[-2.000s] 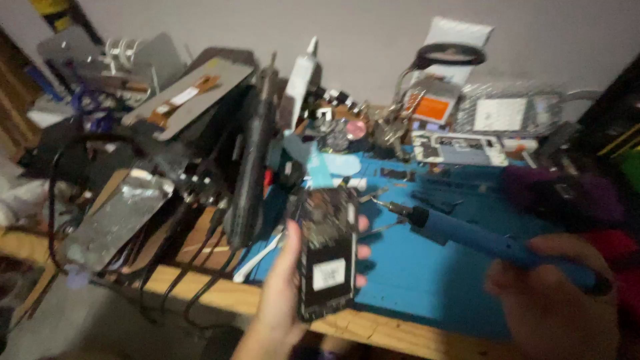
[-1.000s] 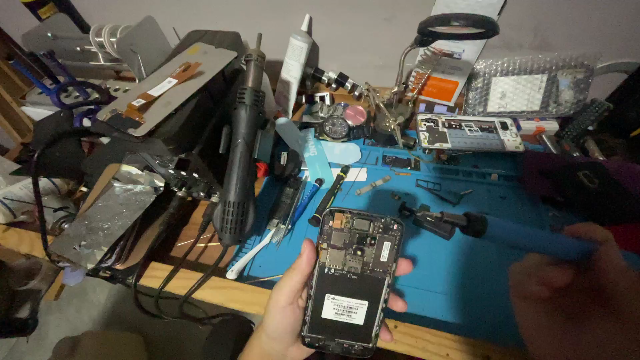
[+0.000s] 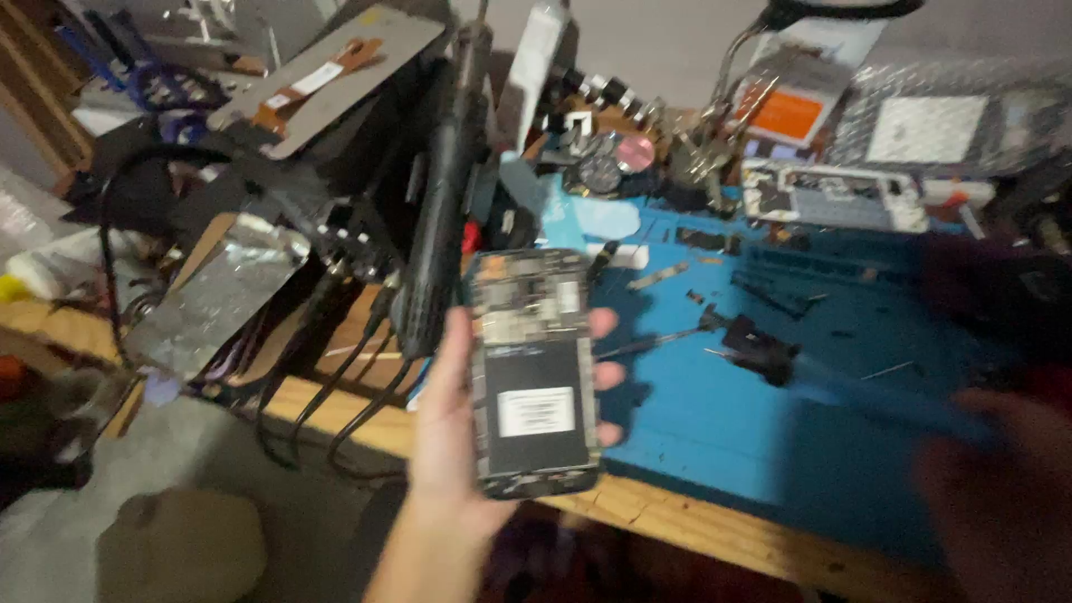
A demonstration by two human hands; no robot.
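My left hand (image 3: pixel 456 427) holds an opened smartphone (image 3: pixel 536 368) from beneath, thumb on its left edge and fingertips along its right edge. The phone's circuit board lies bare at the top, with a black battery bay bearing a white label below. To the right, my right hand (image 3: pixel 997 469), dark and blurred, grips a blue-handled tool (image 3: pixel 888 406) whose exact kind the blur hides. Its dark end lies over the blue work mat (image 3: pixel 712 444), beside small phone parts, and is apart from the phone.
A black hot-air gun handle (image 3: pixel 444 193) stands left of the phone, with cables hanging over the wooden table edge (image 3: pixel 687 519). Foil-covered card (image 3: pixel 222 301) lies further left. Behind the mat are another opened phone (image 3: pixel 837 197), a white tube (image 3: pixel 540 63) and a bubble-wrapped item (image 3: pixel 925 130).
The phone in my left hand has gone from blurred to clearer and back to blurred as the view shifts. Both hands keep their holds.
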